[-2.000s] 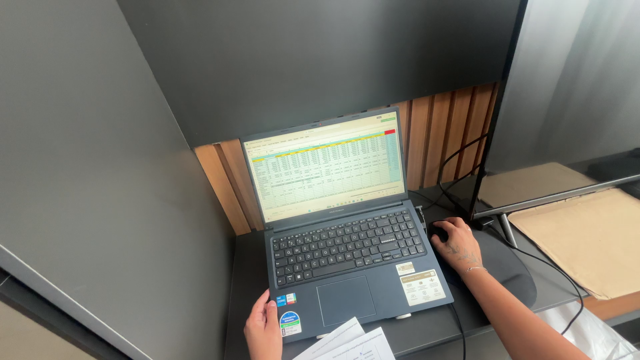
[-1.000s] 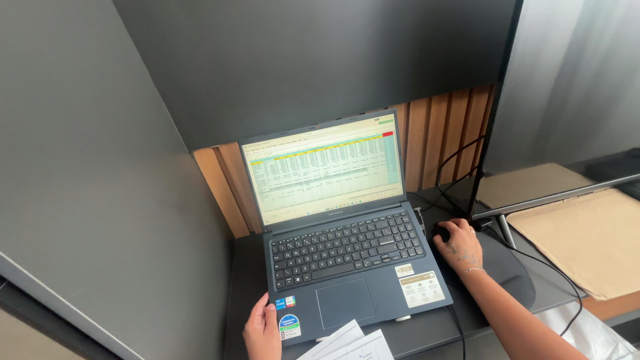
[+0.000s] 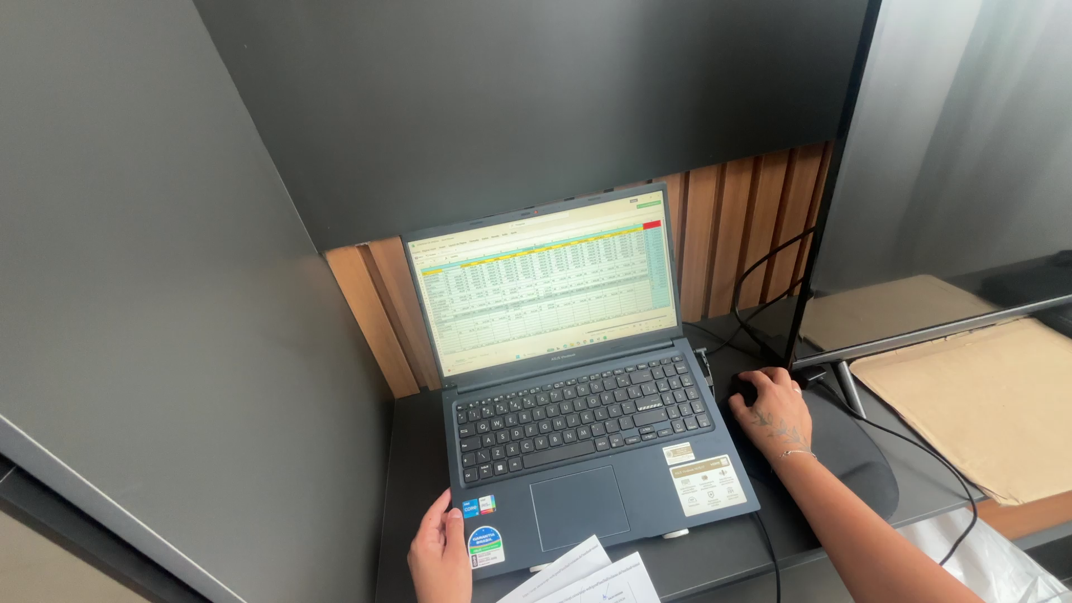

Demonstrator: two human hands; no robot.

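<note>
A dark blue laptop (image 3: 578, 502) stands unfolded on a dark desk, its screen (image 3: 548, 289) showing a spreadsheet with coloured rows. My left hand (image 3: 441, 548) grips the front left corner of the laptop base, thumb on top beside the stickers. To the right of the keyboard, my right hand (image 3: 772, 412) rests over a black computer mouse (image 3: 741, 387), which is mostly hidden under the fingers. Printed paper sheets (image 3: 599, 584) lie at the laptop's front edge, partly cut off by the bottom of the view.
A large monitor or television (image 3: 946, 167) stands at the right on a metal leg, with a brown paper envelope or folder (image 3: 980, 402) in front. Black cables (image 3: 913, 431) run along the desk (image 3: 419, 469). Grey panels (image 3: 519, 100) rise behind and left; a whitish plastic bag (image 3: 988, 553) is low right.
</note>
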